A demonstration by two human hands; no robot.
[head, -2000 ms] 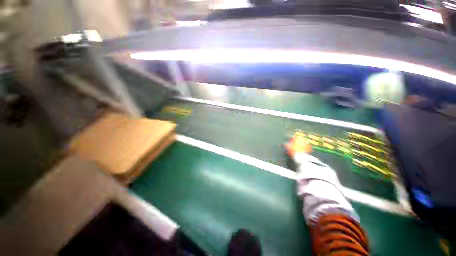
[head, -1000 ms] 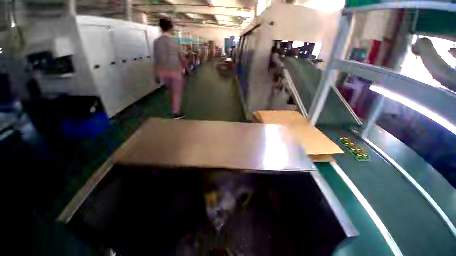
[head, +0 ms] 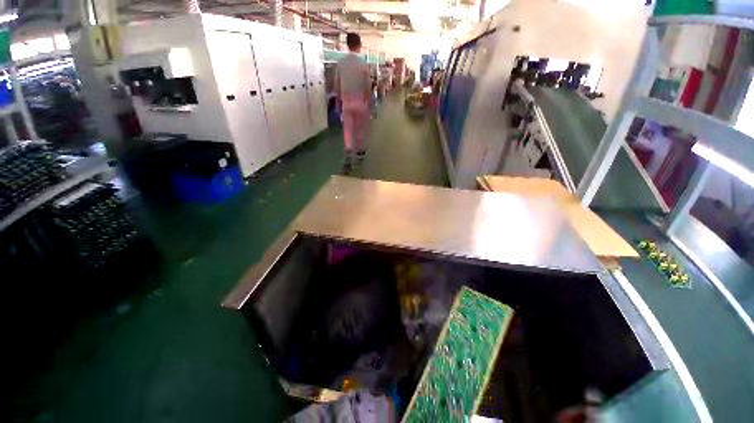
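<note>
A long green circuit board panel (head: 461, 351) with pale yellow edges slants over the open metal-sided box (head: 446, 216), solder side up. Its lower end is cut off by the bottom edge of the picture. A pale patterned sleeve (head: 345, 409) shows to the left of the panel at the bottom edge; my left hand itself is not visible, so its hold on the panel cannot be seen. My right hand (head: 577, 411) is a small blurred patch at the bottom edge, right of the panel, mostly cut off. No tool can be made out.
Crumpled clear and yellowish bags (head: 417, 297) lie inside the box. Cardboard sheets (head: 570, 213) lie beyond it. A populated board (head: 664, 264) lies on the conveyor (head: 703, 318) at right. Stacked dark trays (head: 95, 227) and a blue bin (head: 207, 183) stand left. A person (head: 354, 99) is in the aisle.
The green panel and pale sleeve have come into view over the box. The view has turned slightly left, so the box, belt and aisle sit further right.
</note>
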